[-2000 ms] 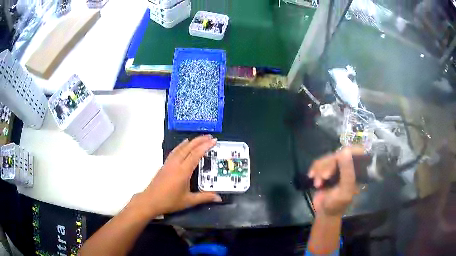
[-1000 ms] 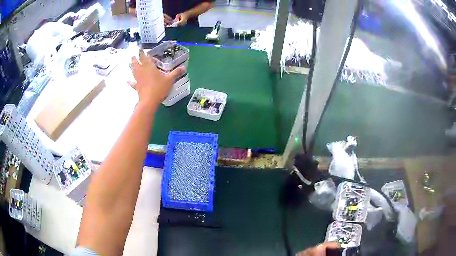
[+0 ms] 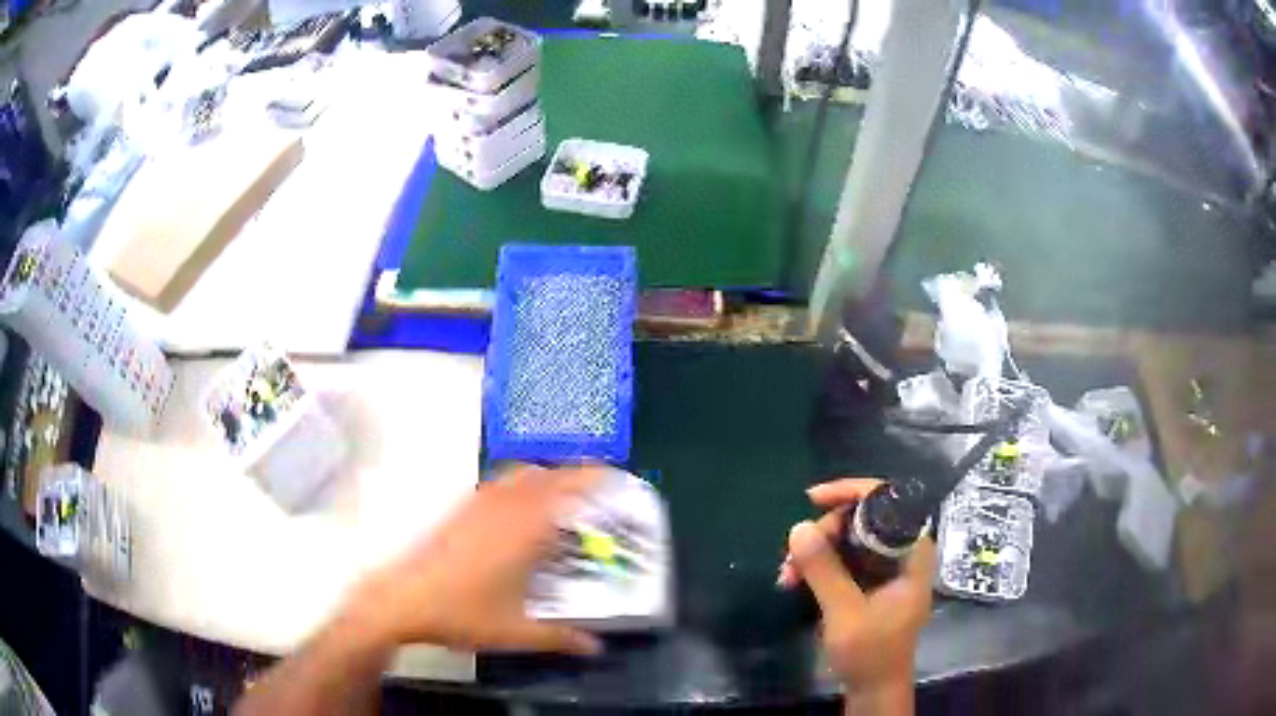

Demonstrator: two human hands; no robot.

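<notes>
My left hand (image 3: 483,560) holds a white open housing (image 3: 599,553) by its left side, over the dark mat just below the screw tray. The housing is blurred; a yellow block shows inside it. My right hand (image 3: 870,595) is closed around a black electric screwdriver (image 3: 891,515), right of the housing and apart from it. The blue screw tray (image 3: 563,353), filled with silvery screws, lies directly above the housing.
Two housings (image 3: 987,543) lie right of my right hand beside crumpled clear plastic (image 3: 968,329). Stacked housings (image 3: 487,105) and a single housing (image 3: 595,178) stand on the green mat (image 3: 686,154). More stacks (image 3: 287,427) stand at left. A post (image 3: 896,168) rises behind.
My left hand has come back from the far stack and now has a housing. My right hand has moved up into fuller view with the screwdriver. The camera view has tilted down.
</notes>
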